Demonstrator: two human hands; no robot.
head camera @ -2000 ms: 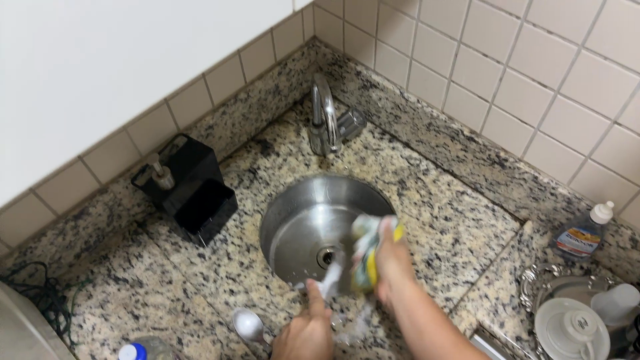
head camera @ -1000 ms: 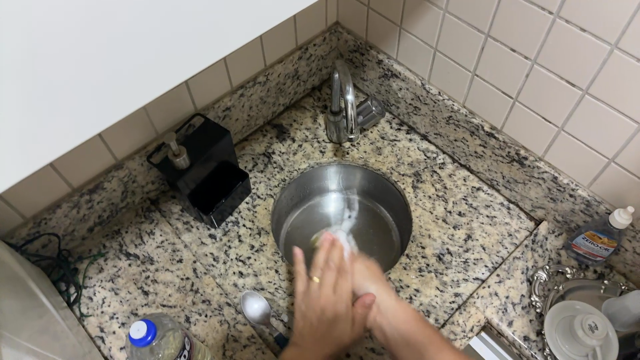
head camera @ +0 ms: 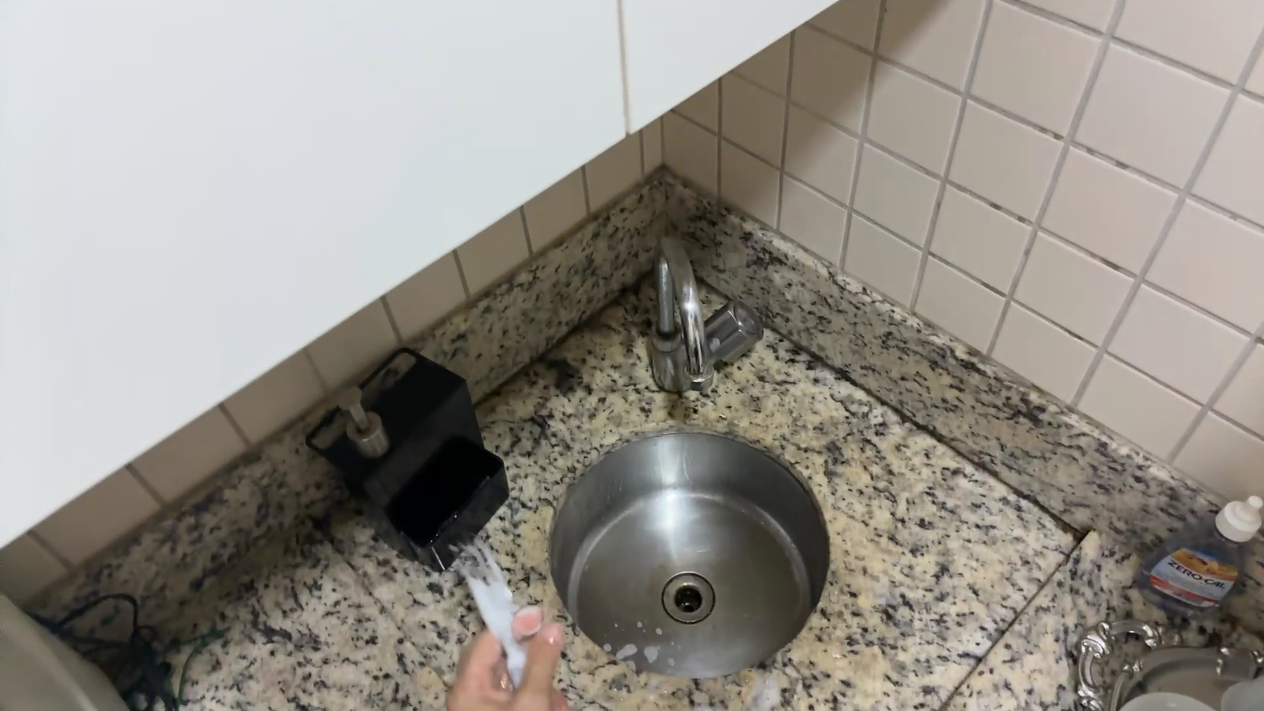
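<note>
My left hand [head camera: 509,671] is at the bottom edge, just left of the round steel sink basin [head camera: 688,553]. Its thumb and fingers pinch a white utensil [head camera: 494,602], blurred, with an end that looks forked and points up toward a black soap dispenser caddy [head camera: 420,454]. My right hand is out of view, and no sponge shows. Some foam [head camera: 632,652] clings to the near side of the basin, whose drain is uncovered. Behind the basin stands a chrome faucet [head camera: 681,326] with its knob at the right; no running water can be made out.
A white cabinet [head camera: 296,197] overhangs the upper left. Dark cables [head camera: 118,632] lie at the lower left beside a grey edge. At the lower right are a sweetener bottle [head camera: 1195,558] and an ornate silver tray [head camera: 1096,657]. Tiled walls and a granite backsplash [head camera: 889,346] enclose the corner.
My hands were together over the basin's near edge. Now my left hand is left of the basin with the white utensil, and my right hand has left the view. The view has shifted.
</note>
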